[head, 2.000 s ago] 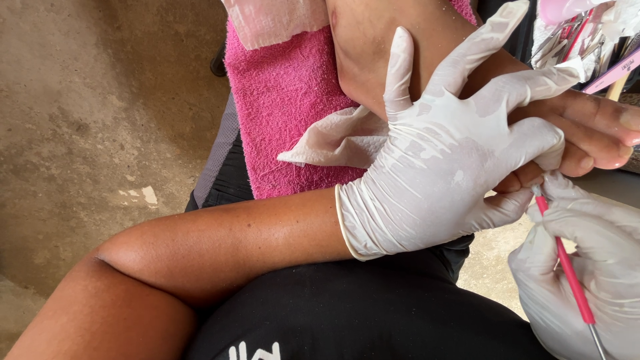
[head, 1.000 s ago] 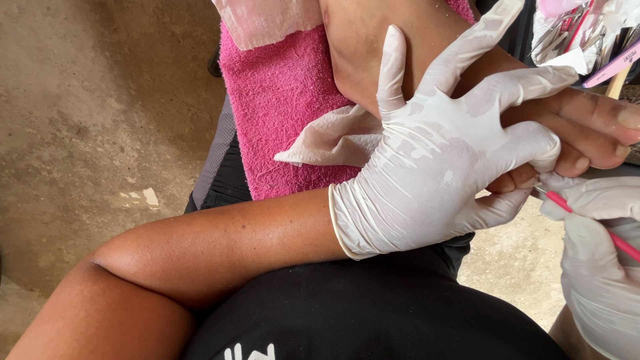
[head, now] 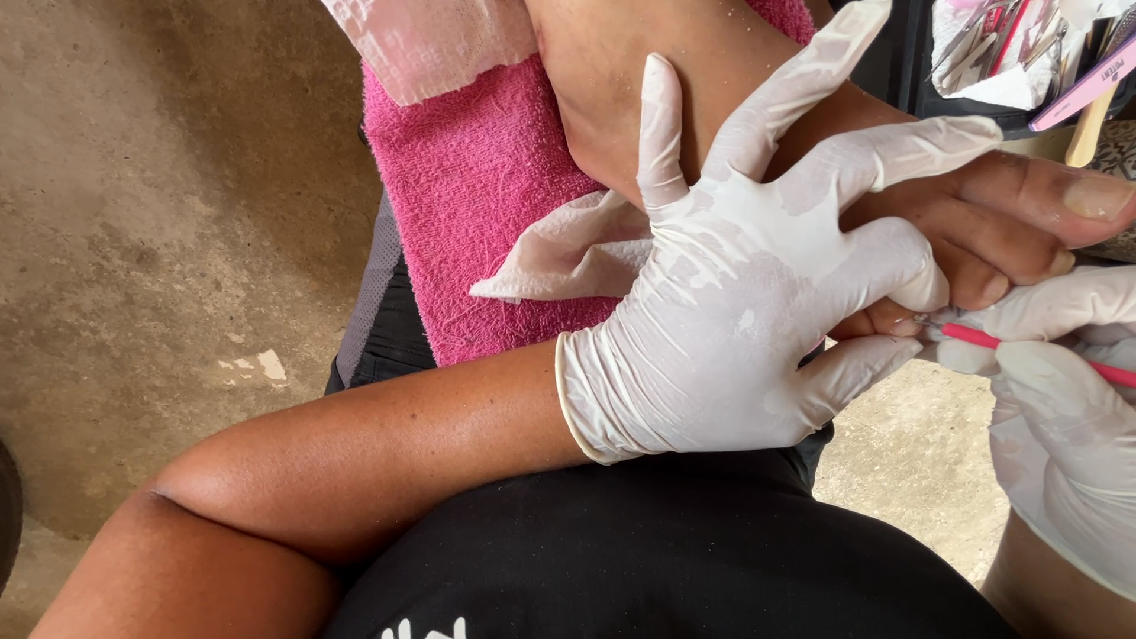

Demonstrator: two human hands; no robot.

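Note:
My left hand [head: 754,266], in a white latex glove, lies across another person's bare foot [head: 612,80]. Its index finger and thumb close around the smallest toes [head: 879,319]; the other fingers are spread. At the right edge my right hand [head: 1056,382], also gloved, holds a slim metal-tipped tool with a pink handle [head: 972,335]. The fine tip touches or nearly touches the nail of the little toe. Under the foot is a pink terry towel [head: 488,169], with a crumpled white tissue [head: 577,253] beside my left hand.
A dark tray [head: 941,105] at the upper right bears several metal tools on white paper. A pink nail file [head: 1087,89] and a wooden stick [head: 1090,129] stick out at its side. Another piece of thin paper [head: 444,44] lies at the towel's top. Below is a concrete floor [head: 160,266].
My right hand has turned, and the pink handle, steeply slanted two seconds ago, now lies flatter toward the right. My left hand keeps its hold on the toes.

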